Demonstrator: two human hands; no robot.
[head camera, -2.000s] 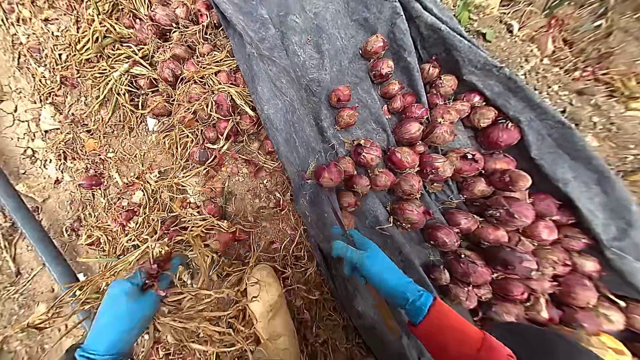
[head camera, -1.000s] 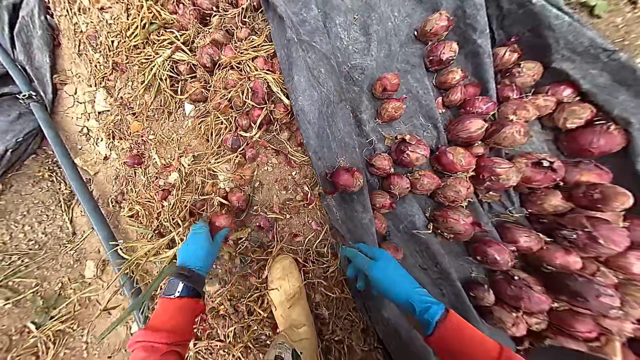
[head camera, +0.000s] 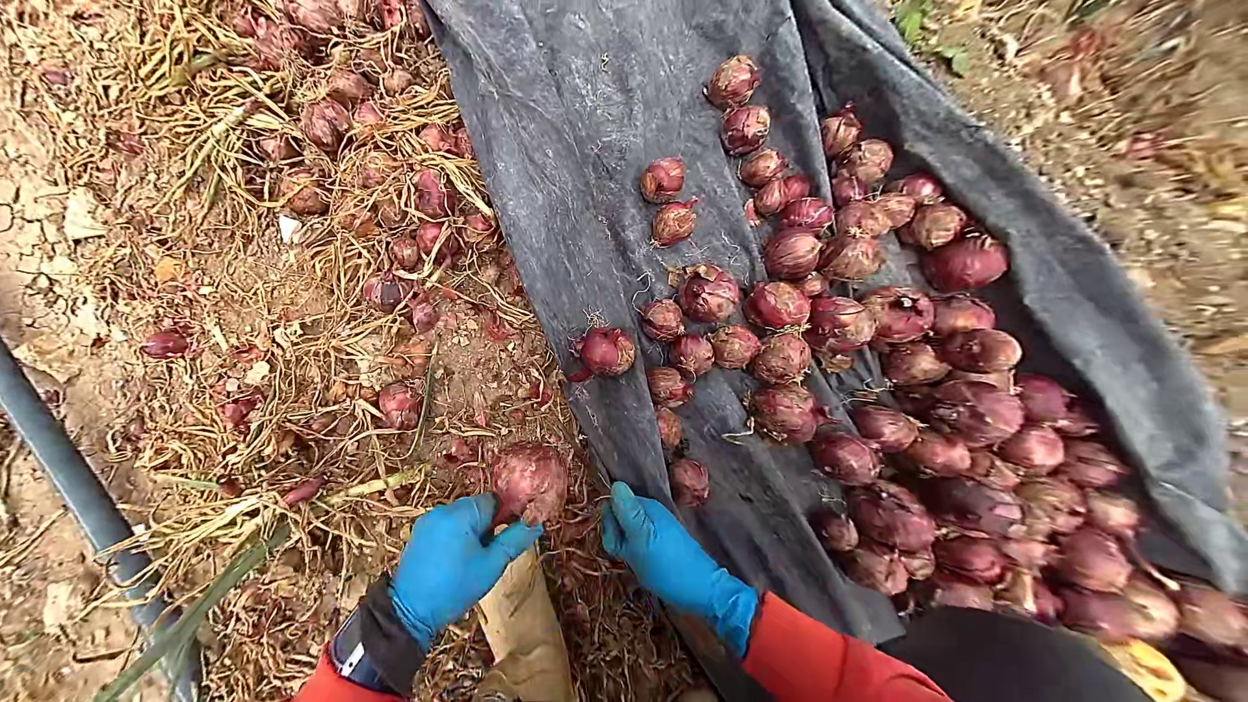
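Observation:
A blue glove covers my left hand (head camera: 453, 565), whose thumb and fingers hold a red onion (head camera: 529, 485) above the dry soil and stalks. My right hand (head camera: 673, 561), also in a blue glove, is close to the right of that onion, beside the near-left edge of a dark grey fabric sheet (head camera: 604, 146). Its fingertips are pinched together; whether something thin is between them, I cannot tell. On the sheet, a few red onions lie apart near the left edge, the nearest being one onion (head camera: 606, 351), and a dense pile of red onions (head camera: 975, 409) fills the right side.
Onions with dry tops (head camera: 327, 127) lie on the ground at the upper left. A dark pipe (head camera: 78, 487) runs along the left side. My boot (head camera: 526, 634) stands between my hands and below them. A raised fabric fold (head camera: 1102, 292) borders the pile on the right.
Two seconds ago my left hand was at the lower left among dry stalks; one second ago it was at an onion on the ground. It is now beside my right hand, holding an onion.

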